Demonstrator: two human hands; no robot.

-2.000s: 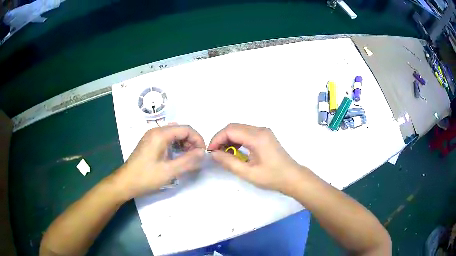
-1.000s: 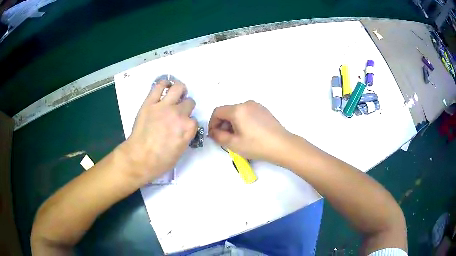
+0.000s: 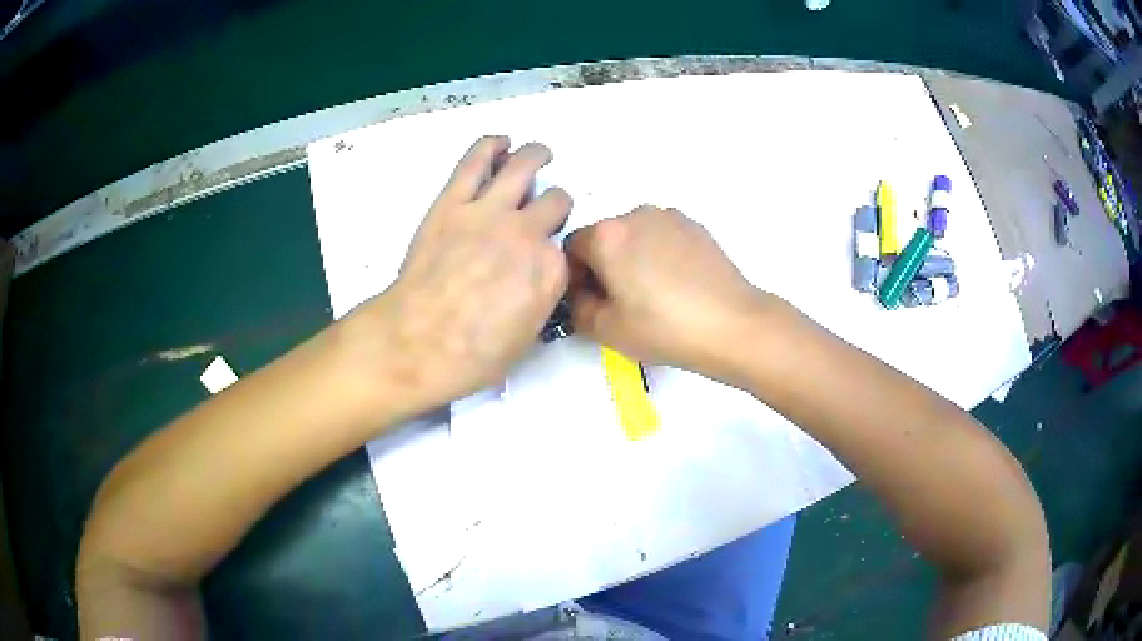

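My left hand is palm-down over the white work sheet and covers most of a white housing, whose pale handle shows below it. My right hand meets it, fingertips curled together. A small dark part shows between the hands; the fingertips and their exact hold are hidden. A yellow battery cell lies below my right hand, its upper end close under the fingers.
Several cells lie at the right of the sheet, among them a green cell and a purple cell. A brown cover is beyond them. A cream scrap lies left. A red stool stands at right.
Both hands have come together and moved up and right in the picture. The yellow cell, between my right fingers at first, now lies on the sheet. The housing's round head is now covered.
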